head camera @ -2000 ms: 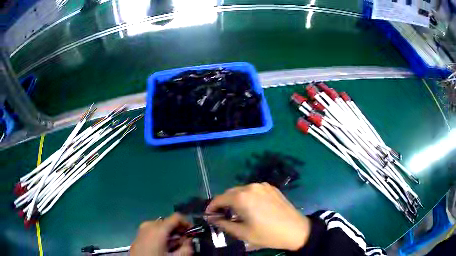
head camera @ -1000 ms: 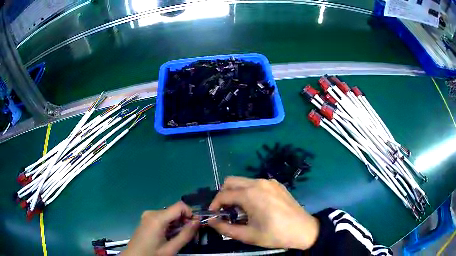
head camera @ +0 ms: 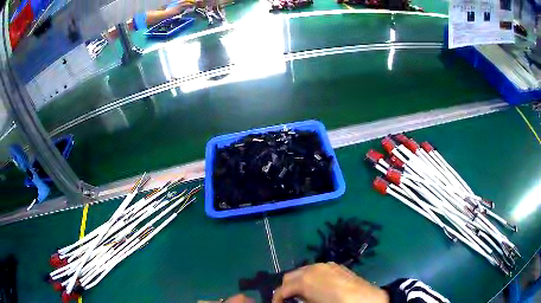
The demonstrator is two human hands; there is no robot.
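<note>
My right hand (head camera: 329,285) is at the bottom edge, cut off below, with its fingers curled down beside a flat black fixture (head camera: 261,283). What its fingertips hold is hidden. Only a small part of my left hand (head camera: 234,299) shows at the bottom edge, left of the right hand; its fingers are out of the picture. The cable worked on is not visible. A loose pile of small black parts (head camera: 345,239) lies just beyond my right hand. A blue tray (head camera: 276,207) heaped with black parts stands directly ahead.
White cables with red ends (head camera: 124,234) lie at left by a yellow line. Another bundle (head camera: 442,198) lies at right, red ends pointing away. A metal rail (head camera: 379,133) crosses behind the tray. A printed sheet (head camera: 480,23) hangs at upper right. Another person's arm (head camera: 163,15) shows at upper left.
The view has tilted up, so the bench things sit lower and both hands are mostly cut off. The cable end seen at the lower left has left the picture.
</note>
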